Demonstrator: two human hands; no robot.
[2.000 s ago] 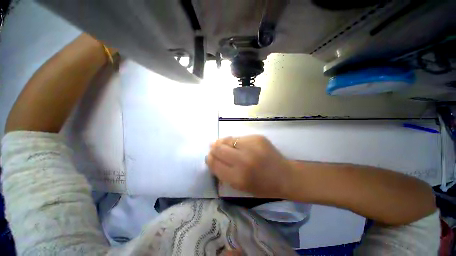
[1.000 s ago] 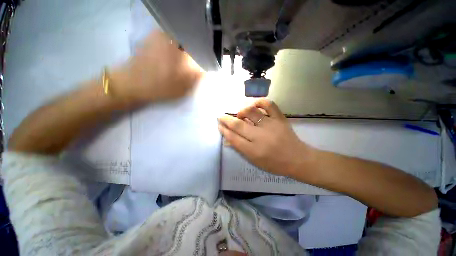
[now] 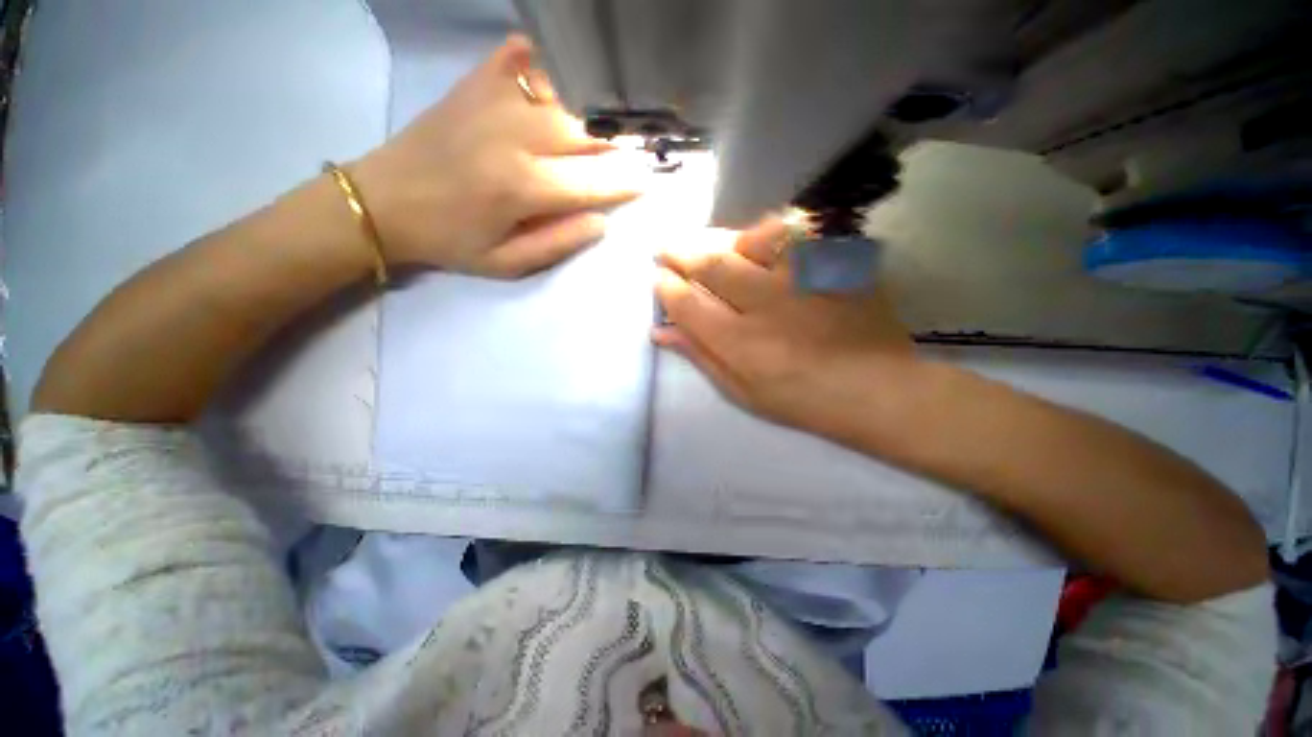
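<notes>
A pale folded fabric piece (image 3: 504, 389) lies on the white machine table and runs up under the sewing machine head (image 3: 691, 72). My left hand (image 3: 482, 180) lies flat on the fabric left of the bright needle area, fingers spread and pointing right. My right hand (image 3: 784, 310) rests at the fabric's right edge, just below the needle area, with its fingertips on the edge; its thumb side is low. Neither hand clearly grips the cloth. The presser foot area (image 3: 662, 151) is partly washed out by the lamp.
A grey knob (image 3: 837, 265) hangs over my right hand. A blue-rimmed round dial (image 3: 1194, 259) is at right. A blue pen (image 3: 1240, 380) lies at the table's right end. The table's front edge (image 3: 806, 544) has ruler markings. Grey and white cloth (image 3: 389, 598) lies below it.
The view has shifted. My left hand has come to rest flat beside the needle area, and my right hand stays at the fabric edge. The fabric has moved up, away from me.
</notes>
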